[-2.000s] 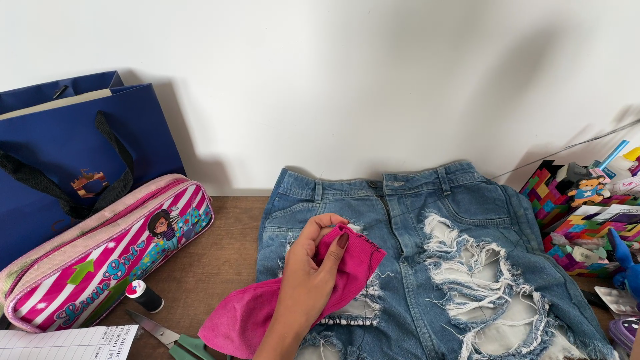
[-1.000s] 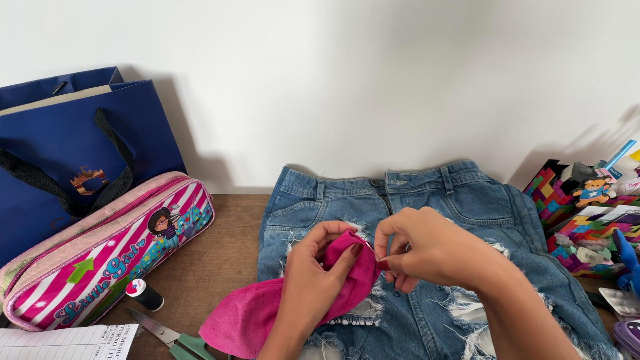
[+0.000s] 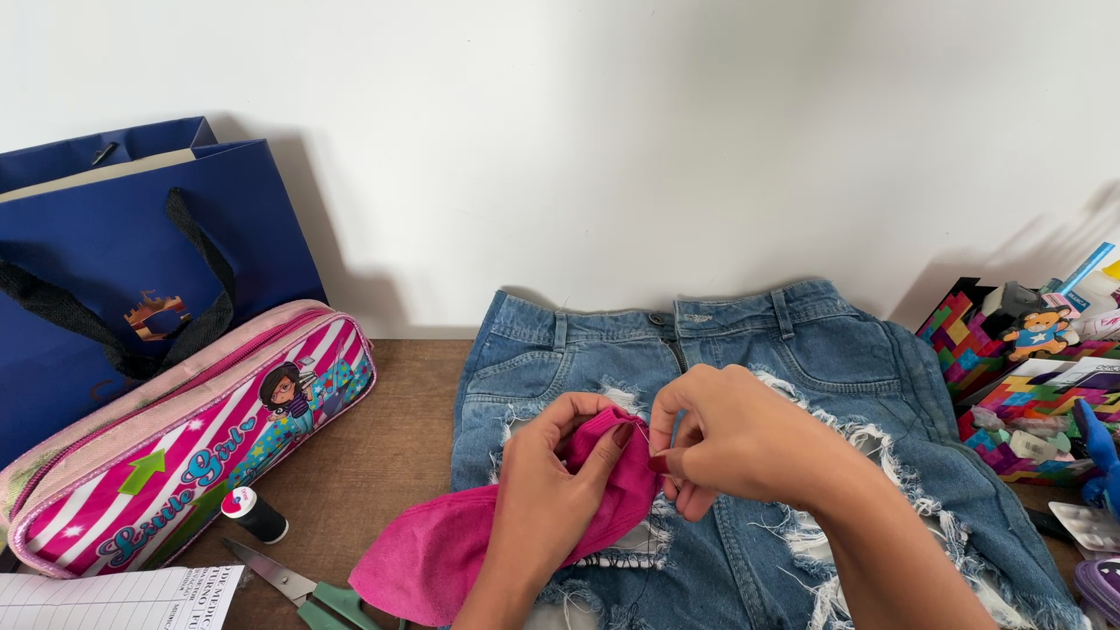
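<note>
My left hand (image 3: 560, 490) pinches a pink fabric piece (image 3: 437, 542) near its upper edge, thumb in front. My right hand (image 3: 726, 437) is closed at the right side of that edge, thumb and fingertips together; a dark thread runs by the fingertips, and whether a needle is between them cannot be told. Both hands are over ripped blue denim shorts (image 3: 822, 376), laid with the waistband toward the wall. Dark thread also hangs below the fabric over the frayed denim. A spool of black thread (image 3: 262, 518) stands at left, near green-handled scissors (image 3: 337, 604) with slightly parted blades.
A pink striped pencil case (image 3: 210, 446) lies at left before a blue paper bag (image 3: 254, 219). A printed paper sheet (image 3: 114, 604) is at the lower left. Colourful organizer boxes (image 3: 971, 332) with small items, a blister pack (image 3: 1085, 525) and a purple object (image 3: 1098, 582) are at right.
My right hand, out of view two seconds ago, came to the pink fabric by one second ago and remains there. The fabric's upper edge is now more bunched in my left hand than two seconds ago.
</note>
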